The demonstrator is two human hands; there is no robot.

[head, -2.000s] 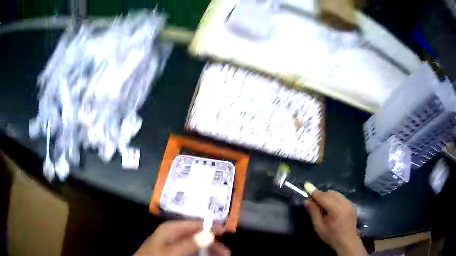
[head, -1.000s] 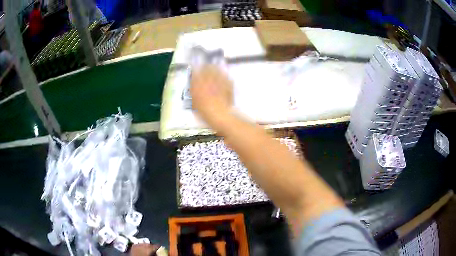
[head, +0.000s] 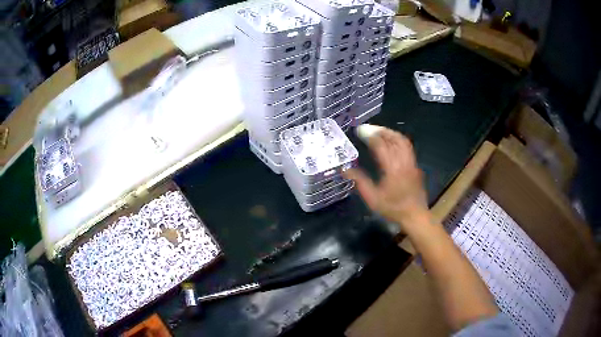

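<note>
My right hand [head: 390, 172] is at the right side of the short stack of white square housings [head: 319, 158], fingers apart, with a pale cot on a fingertip. Its thumb is near the top housing's edge; whether it touches is hard to tell. The hand holds nothing visible. My left hand is not in view. The mallet [head: 260, 287] lies on the dark bench. A corner of the orange fixture [head: 148, 328] shows at the bottom edge.
Tall housing towers [head: 279, 79] stand behind the short stack. The clip tray [head: 140, 257] is at left, bagged cords [head: 28, 296] at far left. Housings [head: 59, 170] sit on the pale board. One housing [head: 433, 87] lies beyond. A large carton [head: 455, 191] with housings is at lower right.
The view has swung right. My right hand has moved from the pale board to the short stack. My left hand has left the view. The mallet, earlier in my right hand, now lies on the bench.
</note>
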